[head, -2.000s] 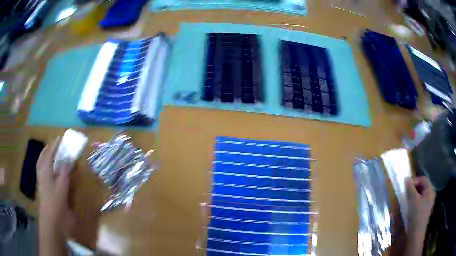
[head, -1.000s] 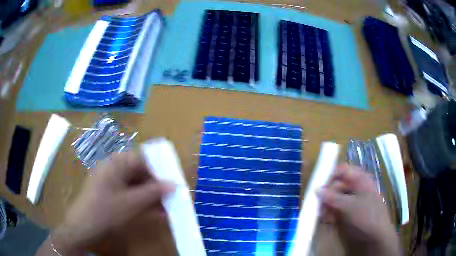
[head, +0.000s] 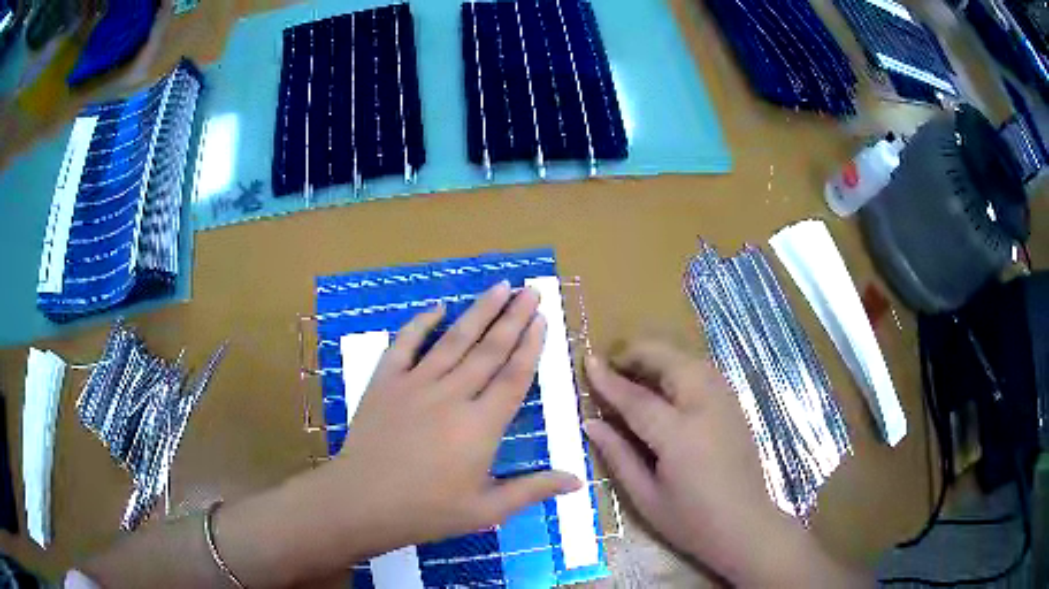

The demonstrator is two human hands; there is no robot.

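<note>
The blue solar cell string (head: pixel 431 272) lies on the brown tabletop in front of me. One white strip (head: pixel 366 352) lies along its left side, partly under my hand, and another white strip (head: pixel 572 524) lies along its right edge. Thin ribbon ends stick out past both side edges. My left hand (head: pixel 454 403) lies flat across the cell string with fingers spread, its fingertips and thumb reaching the right strip. My right hand (head: pixel 673 443) is just right of the cell's right edge, fingers bent beside the ribbon ends; whether it pinches one cannot be told.
Ribbon bundles lie left (head: pixel 144 414) and right (head: pixel 771 368), each beside a white strip stack (head: pixel 44 443) (head: pixel 845 328). Dark cell stacks (head: pixel 351 98) stand on a teal sheet (head: pixel 679 92). A finished stack (head: pixel 115 196) is upper left. A white bottle (head: pixel 863 175) and grey unit (head: pixel 938 213) are right.
The two white strips held in my hands a second ago now lie on the cell string. My left hand has moved onto the cell, and my right hand is at its right edge. The view has shifted.
</note>
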